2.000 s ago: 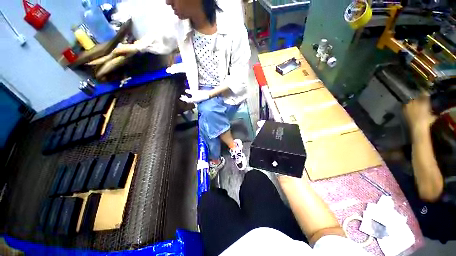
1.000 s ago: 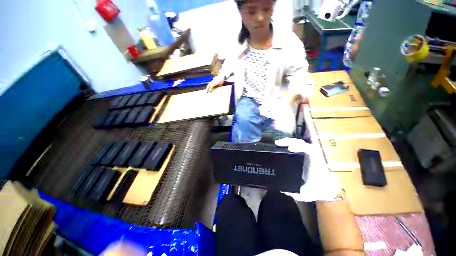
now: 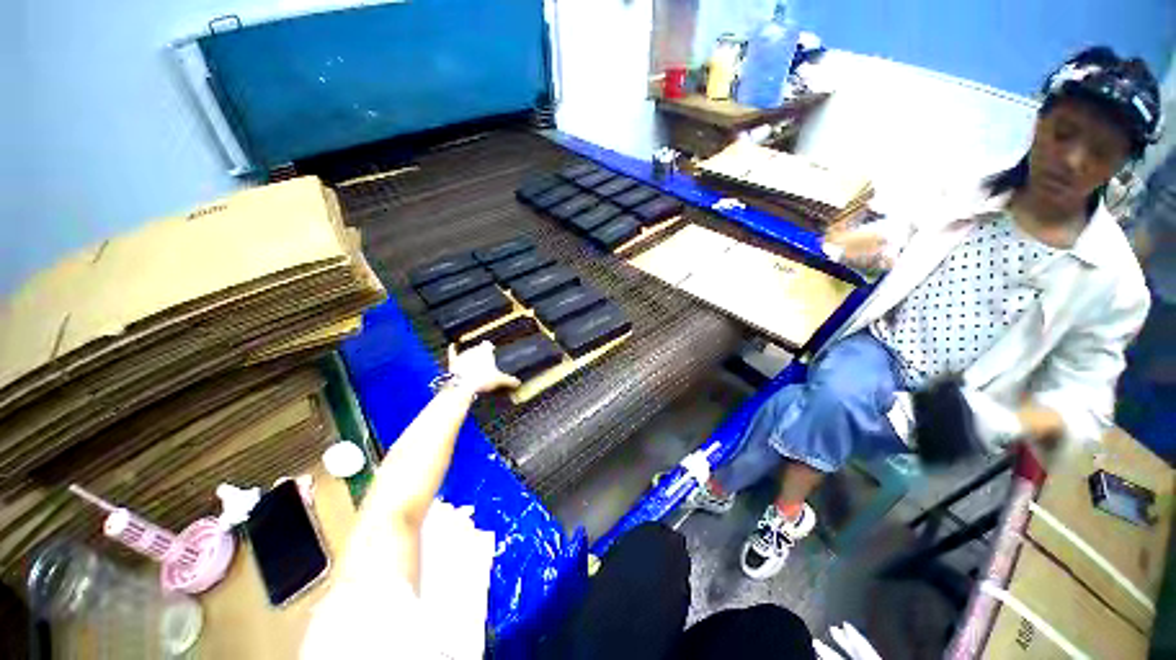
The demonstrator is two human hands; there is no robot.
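My left hand [image 3: 479, 369] reaches over the belt, its fingers on the near end of a black housing [image 3: 529, 357] at the front of the nearer group. This housing lies on a tan cardboard sheet [image 3: 568, 370] beside other black housings [image 3: 591, 326] in rows. A second group of black housings [image 3: 617, 230] lies farther back on the belt. My right hand [image 3: 845, 642] shows only as white gloved fingers, cut off by the bottom edge; whether it holds anything is hidden.
A seated person [image 3: 993, 310] at right holds a blurred black object. Cardboard stack [image 3: 168, 284], phone [image 3: 286, 544], pink fan [image 3: 197, 554] and jar [image 3: 84, 587] are at left. Blue sheeting [image 3: 400, 374] edges the mesh belt [image 3: 619, 400]. The cardboard-topped bench [image 3: 1077, 567] is at right.
The view has swung left to the belt. My left hand has come onto the housing there. The housing from my gloved right hand is no longer seen in it. The other person now has a black object.
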